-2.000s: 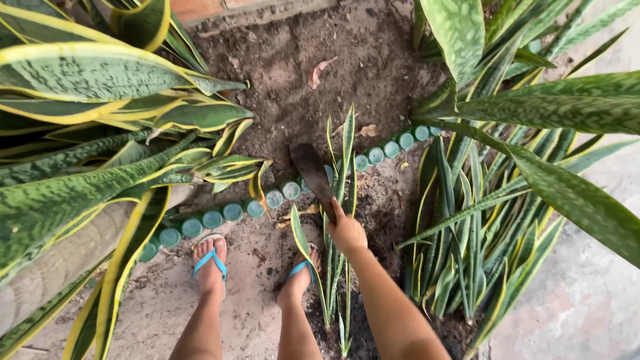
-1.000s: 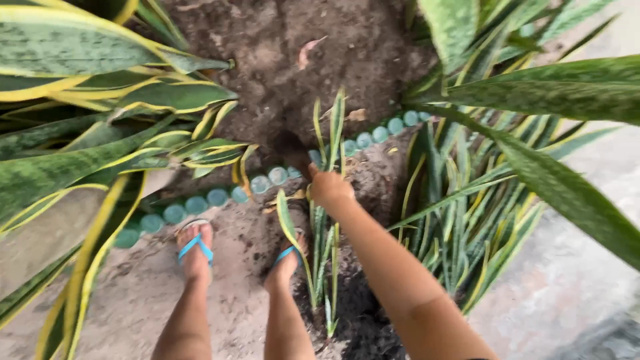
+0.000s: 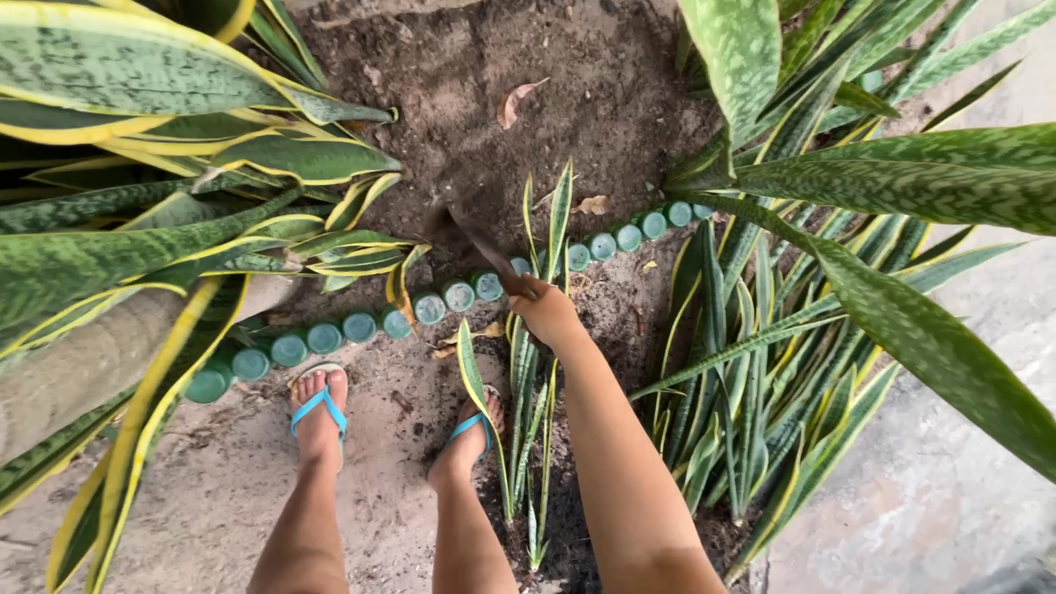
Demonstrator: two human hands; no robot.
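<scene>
My right hand is closed around the handle of a dark, blurred digging tool, which looks metal and points up and left over the soil bed. Its far end is at a dark patch of loose soil; whether it is sunk in cannot be told. Beside and below the hand stands a slim snake plant with yellow-edged leaves. A curved row of upturned green glass bottles passes just beyond the hand. My left hand is out of the frame.
Large snake plants crowd the left and right. A trunk or post lies behind leaves at left. My feet in blue-strapped flip-flops stand on the near side of the bottles. Dry leaves lie on the soil.
My right hand still grips the tool and has stayed near the bottle row beside the slim plant. The tool's angle over the soil has shifted slightly.
</scene>
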